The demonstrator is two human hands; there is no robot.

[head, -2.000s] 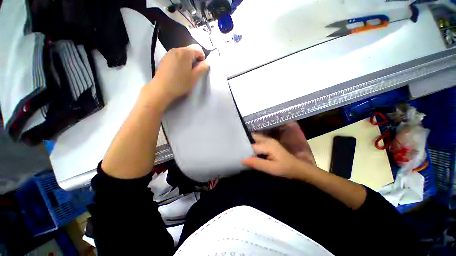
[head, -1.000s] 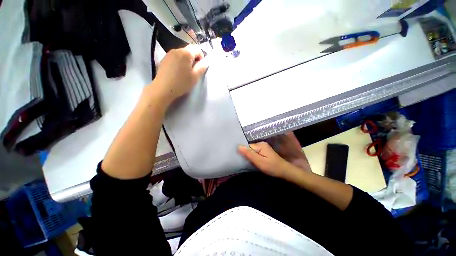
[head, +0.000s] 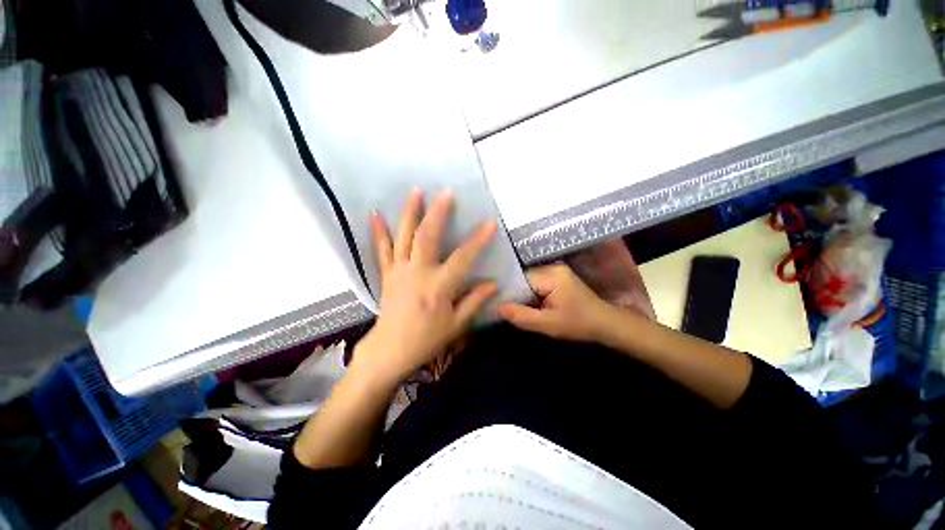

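The pale grey panel (head: 404,140) lies on the white machine table and reaches over its front edge. A dark strip (head: 301,145) runs along its left side. My left hand (head: 425,280) lies flat on the panel's lower part with fingers spread. My right hand (head: 560,302) pinches the panel's lower right edge at the table front, thumb on top; its fingers underneath are partly hidden. The metal needle area (head: 406,12) and blue knob (head: 466,13) show at the top edge, cut off. A black piece (head: 321,25) lies left of them.
Layered bundles (head: 114,135) and a black fabric pile (head: 124,41) lie left. Thread snips (head: 782,15) lie upper right. A ruler strip (head: 663,207) edges the table. Below are a phone (head: 711,298), red-handled scissors (head: 793,243), a plastic bag (head: 841,264), a blue crate (head: 135,419) and pale pieces (head: 244,466).
My left hand has moved from near the needle down to the panel's lower part, and its fingers have spread. The panel's left edge with the dark strip is now uncovered. The view has shifted slightly.
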